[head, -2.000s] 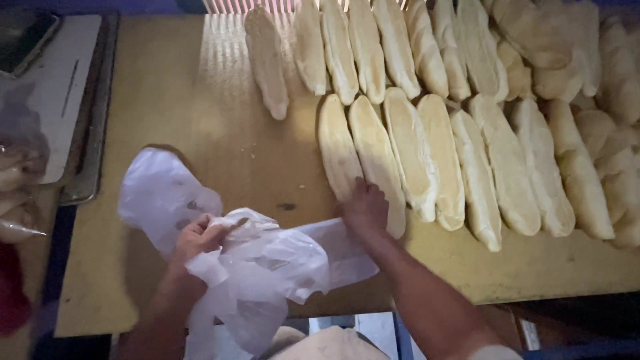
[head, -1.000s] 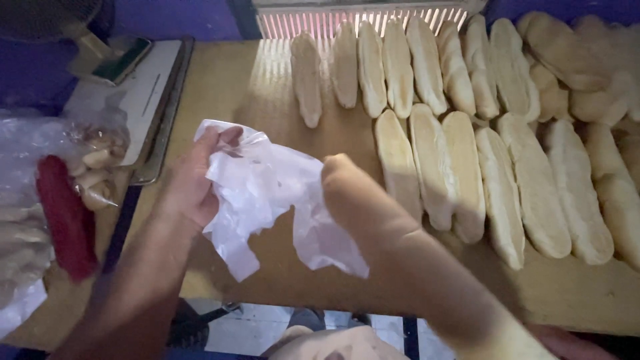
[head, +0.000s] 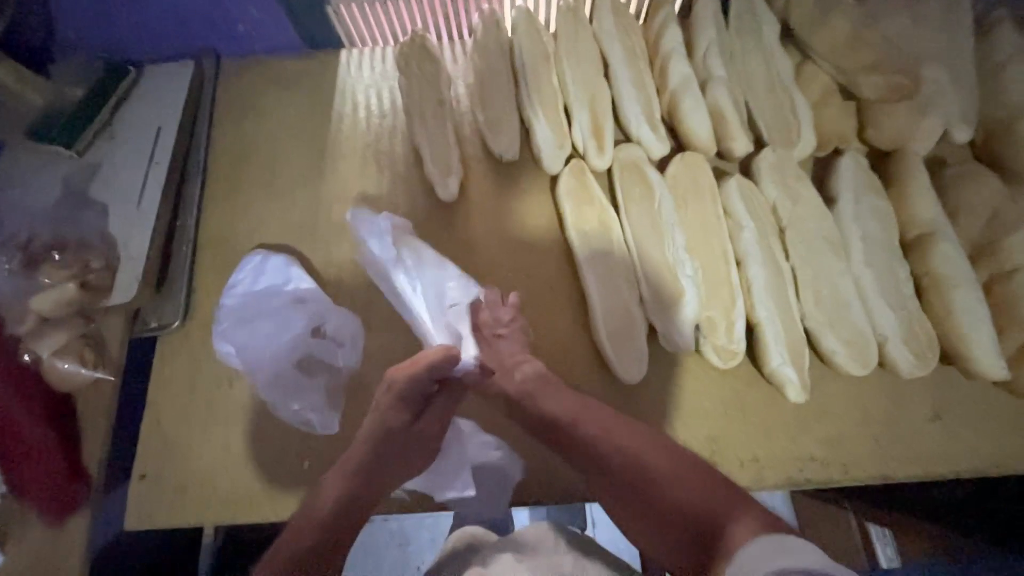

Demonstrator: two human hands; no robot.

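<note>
A white plastic bag (head: pixel 420 280) is gathered between my two hands over the wooden table, part of it hanging below them; something long seems to be inside, but I cannot tell what. My left hand (head: pixel 416 392) grips the bag with the thumb on top. Against the bag's right side lies my right hand (head: pixel 502 332), fingers partly spread; its grip is partly hidden. Left of my hands a second white plastic bag (head: pixel 288 336) rests on the table. Long split bread loaves (head: pixel 604 272) lie in two rows to the right, the nearest just beyond my right hand.
More bread (head: pixel 856 48) is heaped at the far right. A slatted pink rack (head: pixel 400 20) stands at the back edge. At left are a metal tray (head: pixel 180 264) with a white board (head: pixel 152 176), a green-topped item (head: pixel 84 108), a clear bag of food (head: pixel 64 320) and red cloth (head: pixel 40 432).
Both hands have come together around the bag, which hung spread from my left hand one second ago. The leftmost front-row loaves seen two seconds ago are fewer now.
</note>
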